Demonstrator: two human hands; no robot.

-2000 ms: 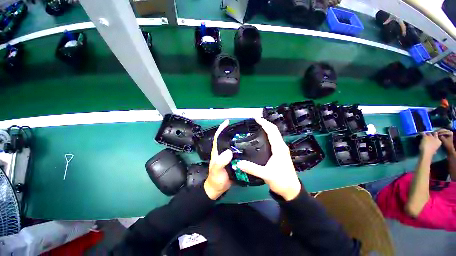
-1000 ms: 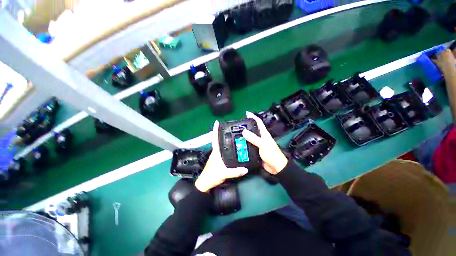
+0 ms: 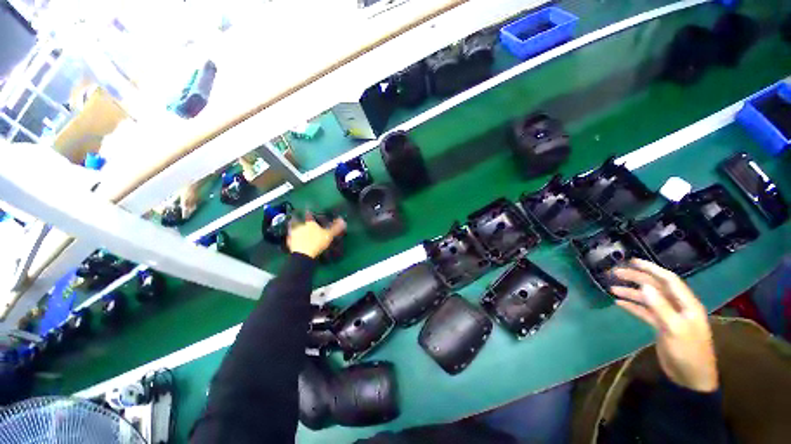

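Observation:
My left hand [image 3: 310, 238] reaches over the green conveyor. It is blurred beside a dark unit [image 3: 332, 246], and its grip cannot be told. My right hand [image 3: 666, 314] is open, fingers spread, by the lower edge of an open housing shell [image 3: 604, 253] on the bench. More open housing shells [image 3: 500, 229] lie hollow side up in two rows. Another open shell [image 3: 525, 297] lies in front of them. Rear housing shells [image 3: 455, 333] lie smooth side up nearby, and more lie at the bench's lower left [image 3: 366, 393].
Half-assembled units [image 3: 277, 220] and closed units [image 3: 380, 208] stand on the conveyor [image 3: 468, 165]. A slanting post [image 3: 147, 227] crosses at left. A fan [image 3: 65, 423] is at lower left. A blue bin [image 3: 770, 117], a white block [image 3: 676, 189] and a dark slab [image 3: 753, 186] are at right.
My hands have parted from the unit with the green board. My left hand has moved up and left over the conveyor, my right hand to the right. The view has shifted.

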